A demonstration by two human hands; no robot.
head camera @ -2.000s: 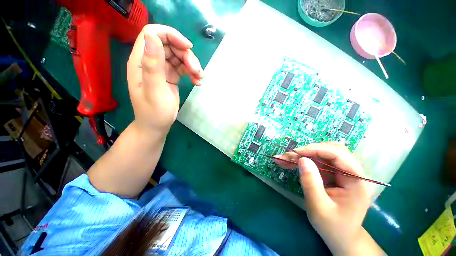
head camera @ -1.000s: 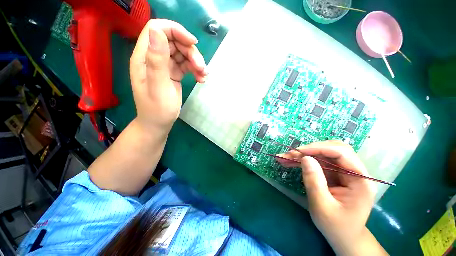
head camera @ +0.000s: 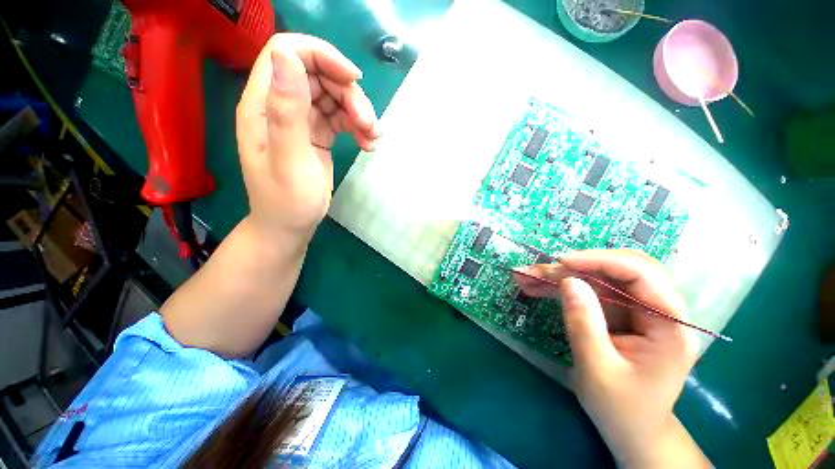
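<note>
A green PCB panel [head camera: 558,215] with rows of black chips lies on a pale backing board [head camera: 435,110]. My right hand [head camera: 627,339] holds thin reddish-brown tweezers [head camera: 655,311] like a pen, over the panel's lower part. The tweezer tips are near the chips; whether they grip or touch anything is too small to tell. My left hand [head camera: 298,128] is raised at the backing board's left edge with its fingers curled and apart, holding nothing.
A red heat gun [head camera: 174,119] lies at the upper left, beside part of another green board [head camera: 112,41]. A pink cup [head camera: 694,64] and a dish of greyish contents [head camera: 600,16] stand beyond the backing board. A yellow note [head camera: 806,430] lies at the lower right.
My right hand and the tweezers have moved slightly right. The tweezer legs look closer together than one second ago. My left hand has hardly moved. The view has shifted a little since the earliest frame.
</note>
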